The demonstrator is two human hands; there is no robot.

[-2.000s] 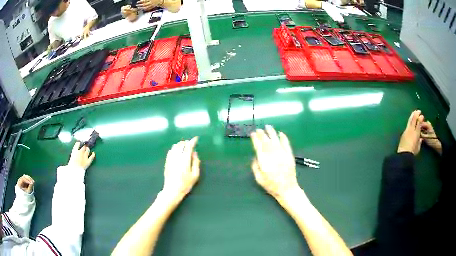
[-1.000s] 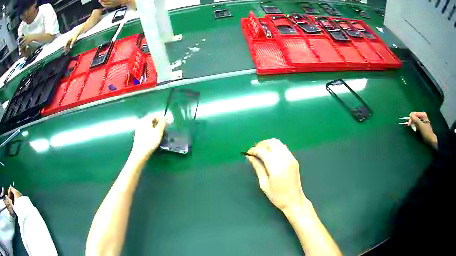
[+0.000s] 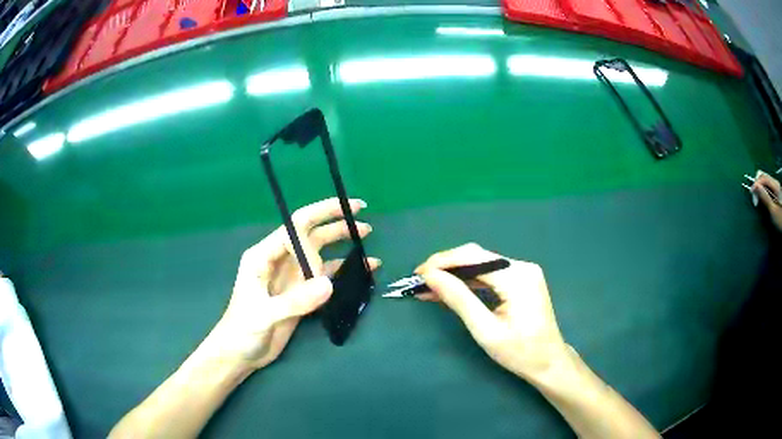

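My left hand [image 3: 279,287] holds a black phone middle frame [image 3: 350,296] tilted above the bench. Its solid lower plate is nearest me and the notched bracket end points up and away. The thumb is on the near side of the frame and the fingers reach behind it. My right hand [image 3: 506,313] holds black tweezers [image 3: 470,271] like a pen. Their silver tips point left, close to the right edge of the lower plate, with a small gap between them.
Another phone frame [image 3: 639,110] lies on the green bench [image 3: 446,163] at the upper right. Red trays [image 3: 171,39] and a black tray [image 3: 39,51] stand beyond the bench edge. Another person's hand [image 3: 768,193] with tweezers is at the right edge, and a white sleeve [image 3: 26,360] at the left.
My left hand has brought the frame nearer and raised it at a tilt. The tweezers in my right hand now point at its lower plate. The view has tipped downward.
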